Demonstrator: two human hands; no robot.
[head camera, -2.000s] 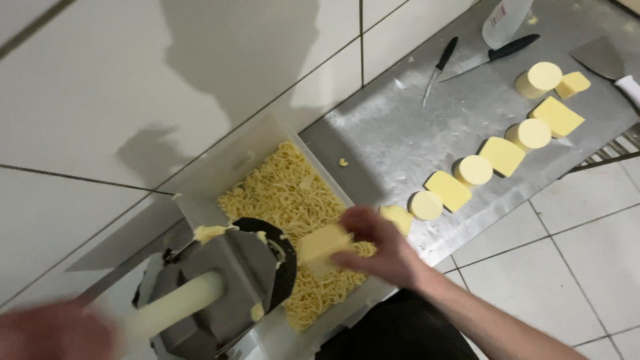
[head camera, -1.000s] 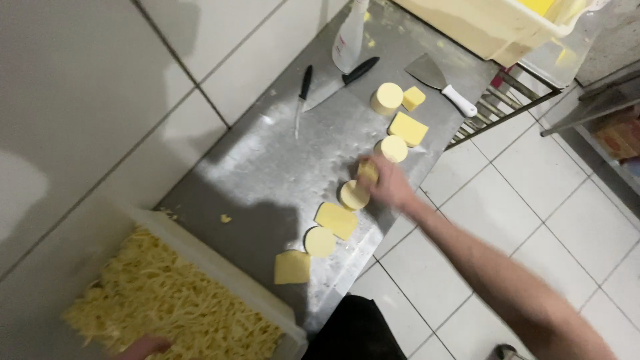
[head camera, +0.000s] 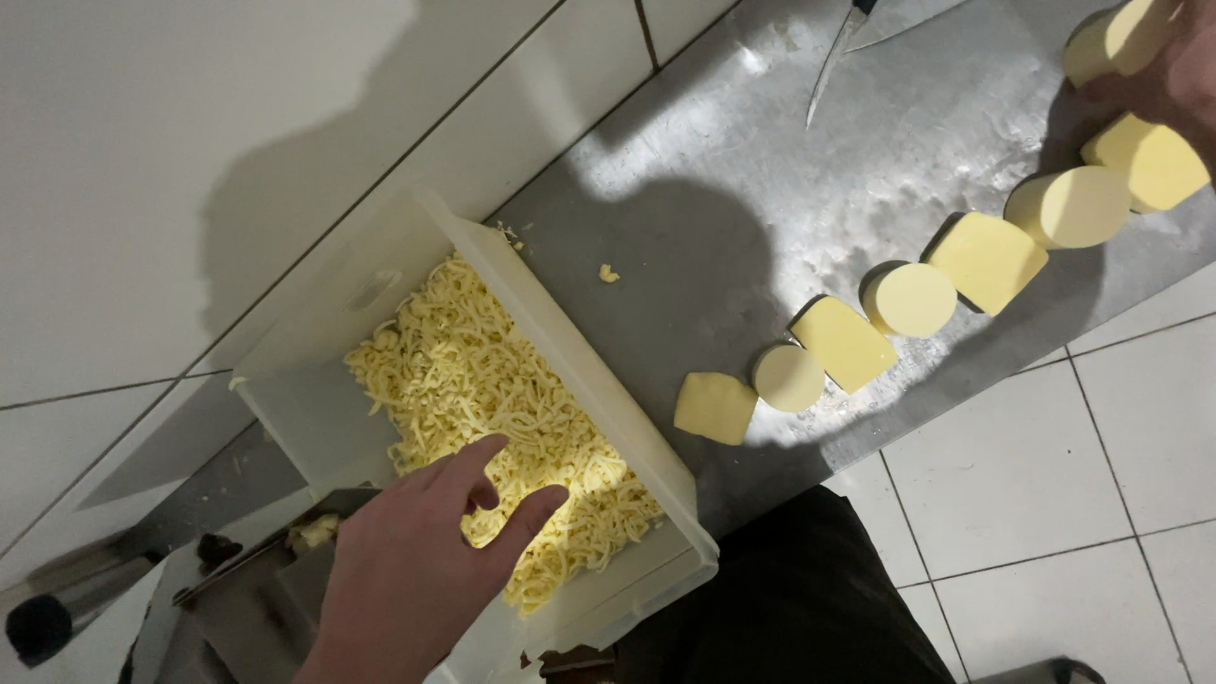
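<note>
My left hand (head camera: 427, 541), fingers apart and holding nothing, hovers over a translucent plastic bin (head camera: 579, 361) of shredded cheese (head camera: 503, 399). At the upper right edge my right hand (head camera: 1178, 81) is partly cut off, close to a round cheese block (head camera: 1107, 47); whether it grips that block cannot be told. Round and squarish cheese blocks stand in a slanting row on the metal table, from a squarish one (head camera: 715, 408) near the bin to a squarish one (head camera: 1147, 161) beside my right hand. Part of a metal machine (head camera: 256, 589) shows at the lower left.
The metal table (head camera: 665, 275) runs along a tiled wall (head camera: 285, 114). A knife (head camera: 831, 66) with its blade bare lies at the table's top, near my right hand's side. A cheese scrap (head camera: 608, 274) lies beside the bin. White floor tiles (head camera: 1007, 465) show beyond the table edge.
Two seconds ago my right hand held a cheese block by the machine; now it is at the row's far end. My left hand, earlier by the machine's pale handle, is now over the shredded cheese.
</note>
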